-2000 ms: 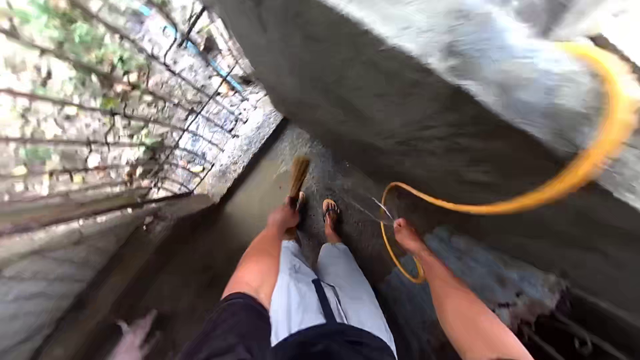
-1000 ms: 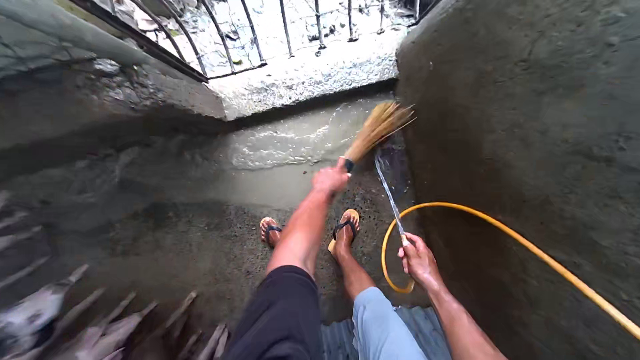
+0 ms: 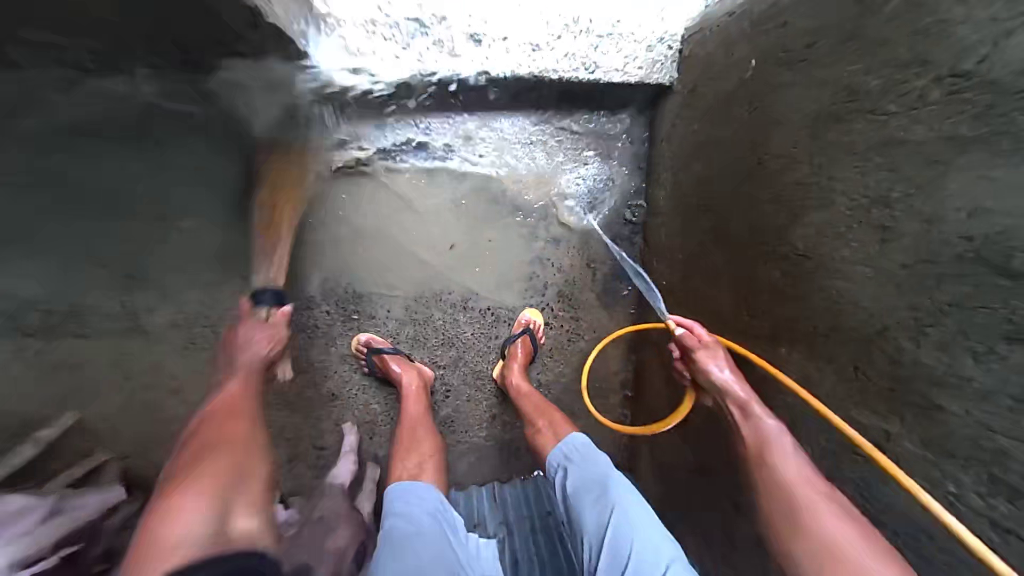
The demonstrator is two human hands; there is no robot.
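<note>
My left hand (image 3: 260, 340) is closed round the handle of a straw broom (image 3: 280, 200), just under its black binding. The bristles point away from me at the left and are blurred. On the right, my right hand (image 3: 700, 356) grips the end of a yellow hose (image 3: 840, 448), which hangs in a loop beside it and trails off to the lower right. A stream of water (image 3: 632, 272) leaves the hose end and splashes on the wet concrete floor (image 3: 448, 400). Murky water (image 3: 432, 240) covers the floor's far part.
My feet in flip-flops (image 3: 520, 344) stand between the hands. A rough concrete wall (image 3: 848, 200) rises at right, and a bright ledge (image 3: 512, 40) crosses the far side. Corrugated metal sheet (image 3: 512, 516) lies behind my feet. Pale, partly hidden animals, apparently pigs (image 3: 328, 512), are at lower left.
The broom has swung from the middle, near the water stream, over to the left. Water keeps running from the hose in my right hand. The view has turned and shifted.
</note>
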